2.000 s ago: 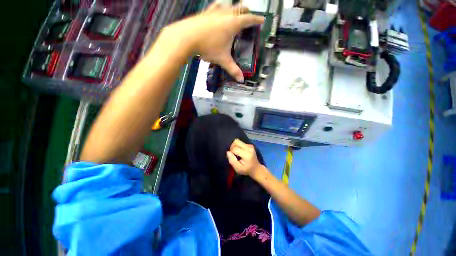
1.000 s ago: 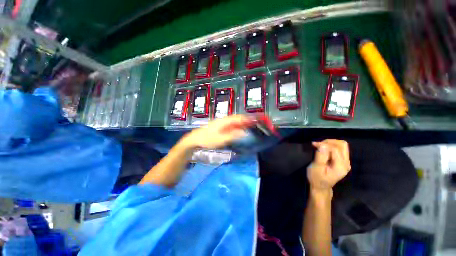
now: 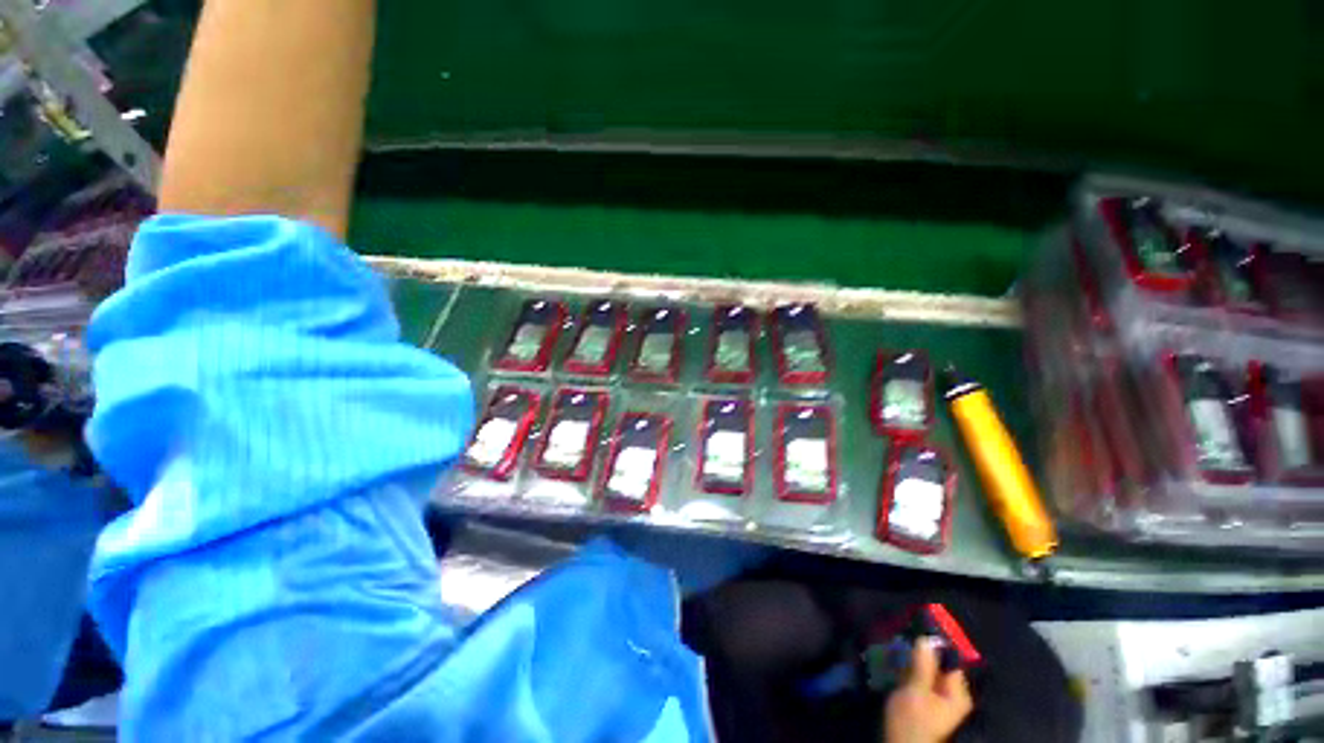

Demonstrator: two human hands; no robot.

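Observation:
My right hand (image 3: 929,705) is low at the bottom edge, partly cut off, over the dark lap. It holds a small red-and-black phone assembly (image 3: 951,633), blurred. My left hand is out of the picture; its bare forearm and blue sleeve (image 3: 276,349) reach up past the top edge at the left. On the green-topped bench a clear blister tray (image 3: 668,514) holds two rows of red-rimmed phones (image 3: 633,462). Two more phones (image 3: 915,498) lie on the bench to its right, one behind the other.
A yellow-orange stick tool (image 3: 1002,468) lies right of the loose phones. Stacked blister trays (image 3: 1067,421) with red-rimmed phones stand at the right. A pale rail (image 3: 929,304) and green belt (image 3: 726,225) run behind the tray. White machine parts (image 3: 1147,653) show at lower right. Blue clothing (image 3: 44,581) is at far left.
My left arm has swung from the lap side up and out past the top edge. My right hand, a loose fist before, now holds a phone assembly. The view has turned, showing the stacked trays.

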